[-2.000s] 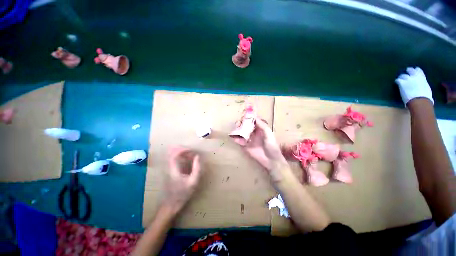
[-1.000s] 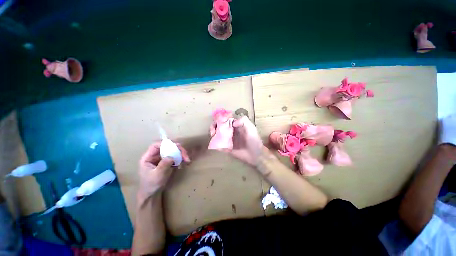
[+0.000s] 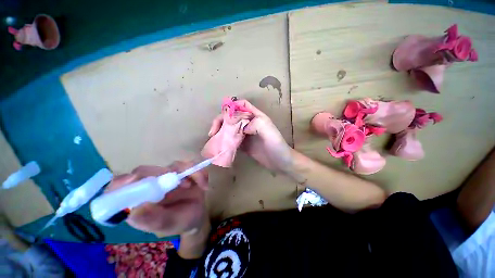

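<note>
My left hand [image 3: 163,203] grips the white glue bottle [image 3: 130,199], tilted with its long thin pale tip pointing up and right. The tip is at the flared body of a pink figure part [image 3: 221,145]; I cannot tell whether it touches. My right hand [image 3: 266,138] holds this part by its narrow upper end, where red-pink trim shows at the top. The part's wide end points down and left. Part of the body is hidden by my fingers.
Several pink figure parts with roses [image 3: 353,137] lie on the cardboard mat [image 3: 146,98] at right. A crumpled white cloth [image 3: 310,199] lies near my right forearm. Spare glue bottles [image 3: 84,190] and scissors [image 3: 84,228] are at left. A pink part [image 3: 40,32] sits on the green belt.
My left hand has taken up the glue bottle and brought its tip to the pink part. The part in my right hand is now tilted. The view has moved closer to the mat.
</note>
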